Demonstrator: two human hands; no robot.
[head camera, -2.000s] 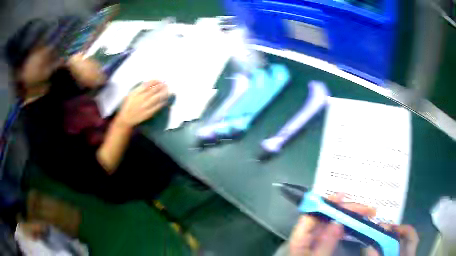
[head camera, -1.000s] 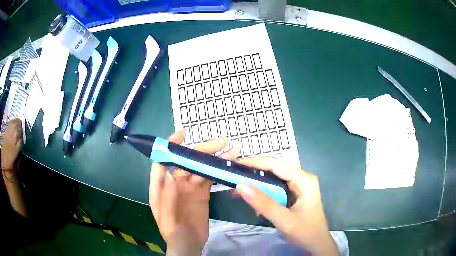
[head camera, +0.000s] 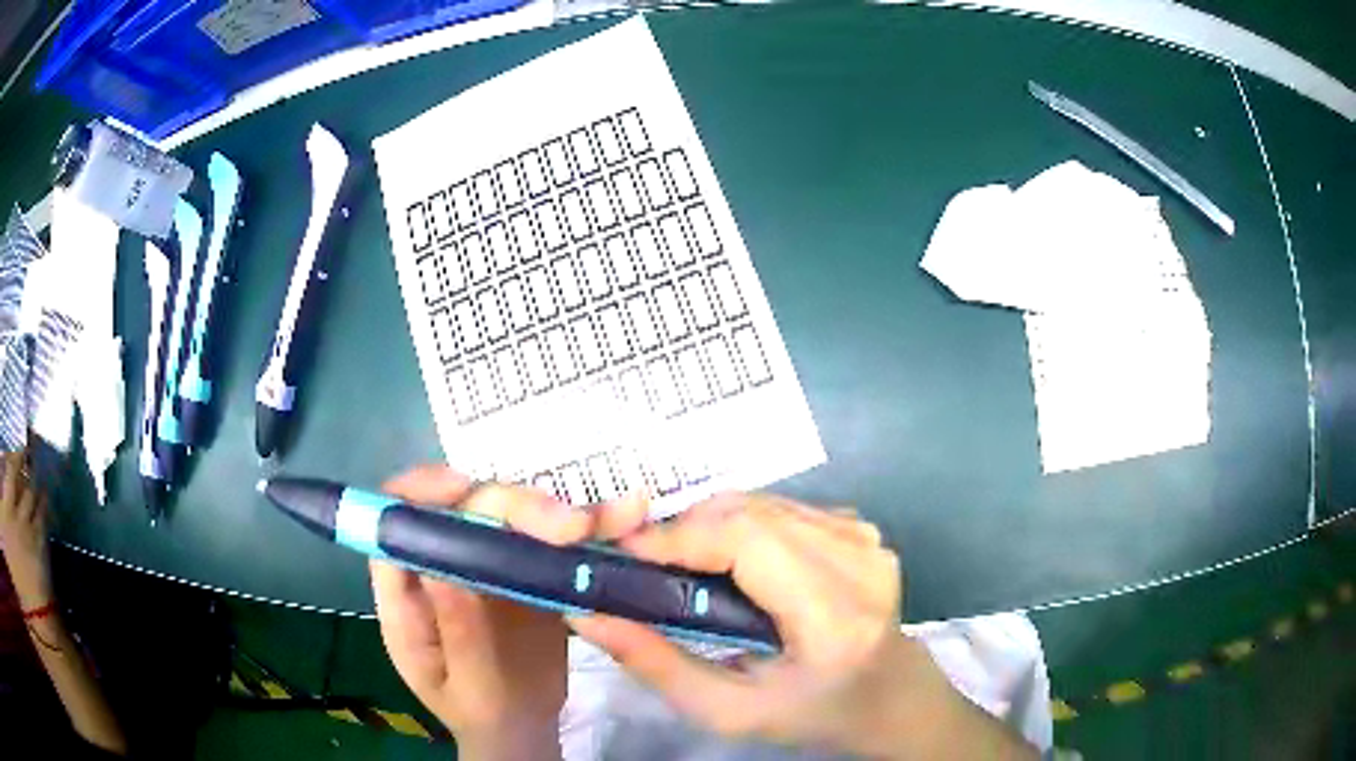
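A blue 3D printing pen (head camera: 521, 562) lies level in front of me, its dark nose pointing left and its black strip with two small cyan buttons facing me. My left hand (head camera: 483, 617) holds it from below and behind near the nose half. My right hand (head camera: 773, 610) grips its rear end, fingers over the top and thumb below. The printed label sheet (head camera: 513, 112), with rows of black-outlined rectangles, lies behind the pen. The hands and pen cover its near edge.
A pale purple pen (head camera: 305, 268) lies left of the sheet. Several pens (head camera: 208, 283) lie further left, by a bottle (head camera: 127, 182) and paper strips (head camera: 97, 394). A blue crate (head camera: 149, 60) stands behind. White paper (head camera: 1123, 372) and a slim tool (head camera: 1138, 153) lie right. Another person's arm (head camera: 52, 625) is at left.
The view has turned from the left side of the bench to the mat in front. The held pen has rolled, so its black button strip now faces me more and less cyan shows.
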